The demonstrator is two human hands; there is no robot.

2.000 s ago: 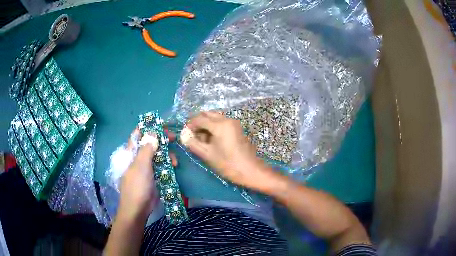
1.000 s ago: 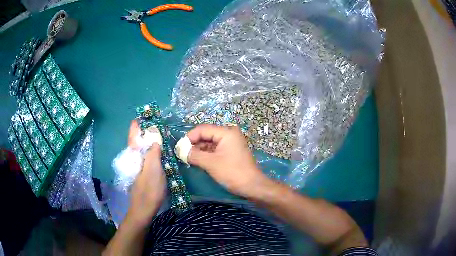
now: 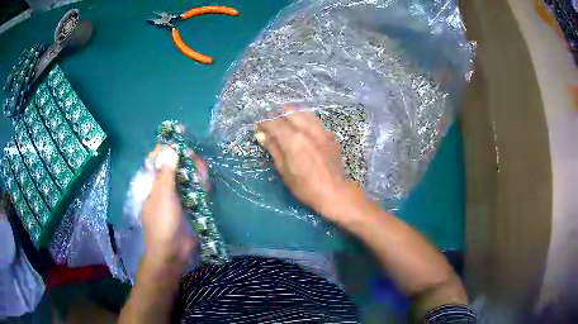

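Note:
My left hand [image 3: 166, 196] holds a narrow green PCB strip [image 3: 201, 218] upright at an angle, with a white cover on the thumb and a white wad [image 3: 138, 190] by the palm. My right hand [image 3: 298, 149] is over the opening of the clear plastic bag [image 3: 304, 69], its fingertips at the small metal components [image 3: 352, 130]. The fingertips are blurred and partly behind the film, so I cannot tell if they grip a piece. A white cover shows on one fingertip.
Green PCB panels [image 3: 54, 142] lie at the left on bubble wrap [image 3: 85, 218]. Orange-handled cutters [image 3: 190, 33] lie at the top. A tape roll [image 3: 66, 26] is at the upper left. A large brown carton [image 3: 507, 158] stands along the right. Something red [image 3: 79, 273] shows below the bench.
My right hand has moved from beside the strip, up and right into the bag opening. My left hand has shifted slightly left with the strip. The whole view has also shifted slightly.

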